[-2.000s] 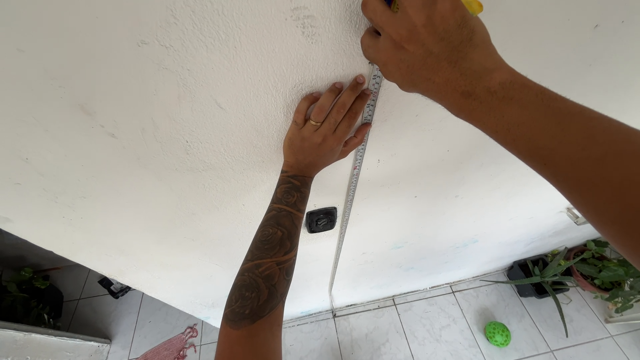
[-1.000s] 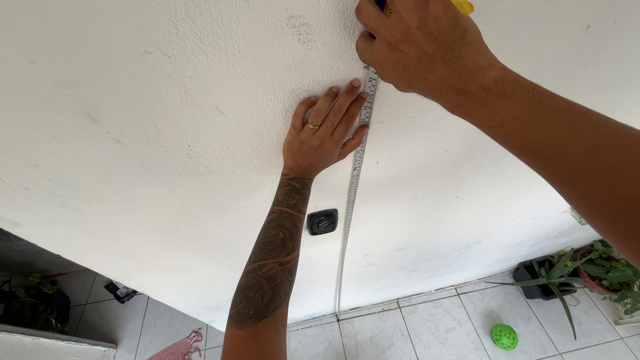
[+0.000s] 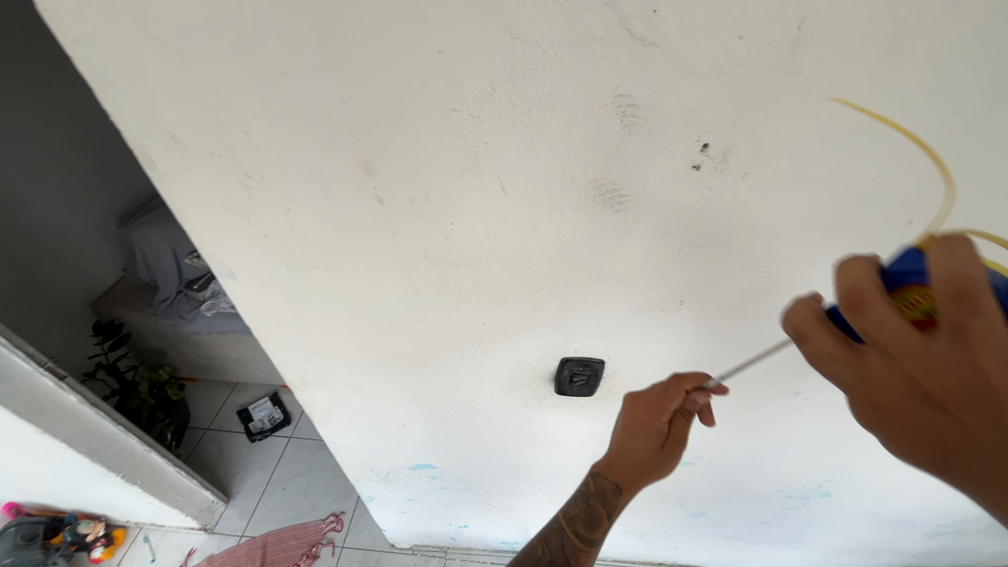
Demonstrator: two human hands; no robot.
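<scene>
A blue and yellow tape measure [image 3: 909, 295] is gripped in my right hand [image 3: 921, 346] at the right, with a yellow strap curving up from it. From its case a short length of metal blade [image 3: 752, 364] runs down to my left hand [image 3: 661, 425], whose thumb and fingers pinch the blade's end. Both hands are in front of the white wall [image 3: 472, 236]. Left of my left hand, a black square wall fitting [image 3: 579, 376] is set in the wall.
Two small holes [image 3: 701, 155] and smudges mark the wall. Beyond its left edge are a cloth-draped seat [image 3: 197, 291], a potted plant [image 3: 142, 386] and a black tray [image 3: 264, 416] on floor tiles. A pinkish fringed rug [image 3: 272, 547] and toys [image 3: 83, 535] lie below.
The blade ran down the wall to the floor before; now only a short length shows between my hands. My left hand has left the wall and holds the blade's end. The view has swung left.
</scene>
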